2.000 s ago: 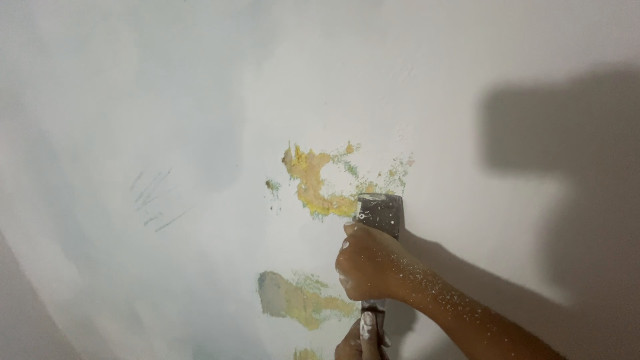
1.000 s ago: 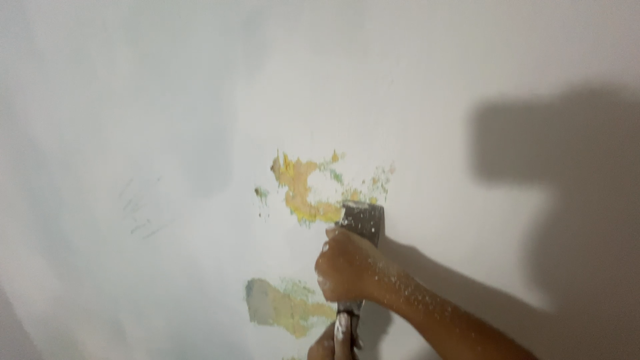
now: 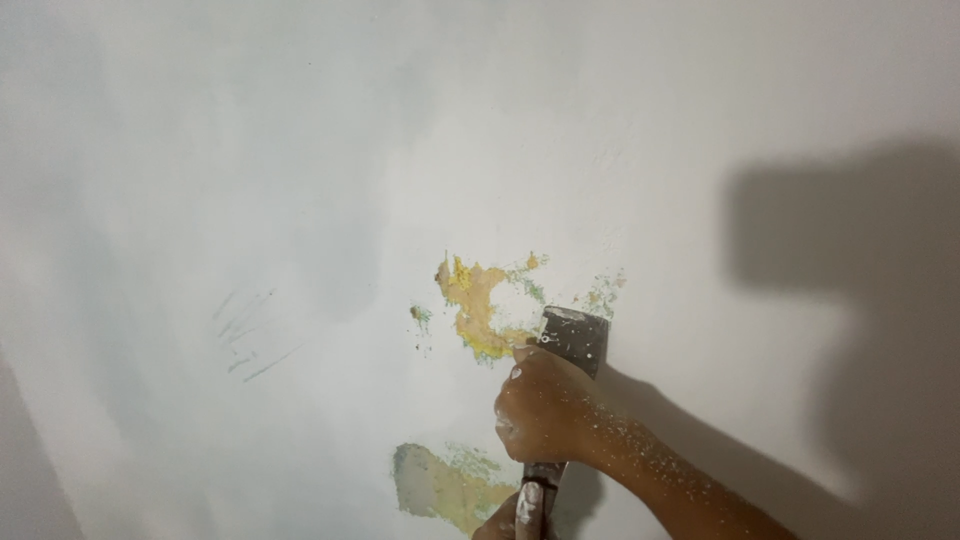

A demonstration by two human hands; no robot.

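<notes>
My right hand (image 3: 547, 405) reaches in from the lower right, shut around the handle of a wide, dark-bladed scraper (image 3: 575, 337). Its blade lies against the white painted wall, at the right edge of an irregular patch of exposed yellow and tan (image 3: 476, 300). My left hand (image 3: 517, 517), partly cut off by the bottom edge, grips the lower end of the same handle. White specks cover the blade, my right hand and forearm. Most of the handle is hidden by my fingers.
A second bare patch, grey and yellowish (image 3: 442, 484), lies lower on the wall. Dark scratch marks (image 3: 255, 337) run across the paint at left. Small green flecks (image 3: 600, 292) show above the blade. A large shadow (image 3: 847, 232) falls at right.
The scraper blade and both hands have shifted slightly right and up relative to the upper yellow patch since a second ago. Both hands have kept their hold.
</notes>
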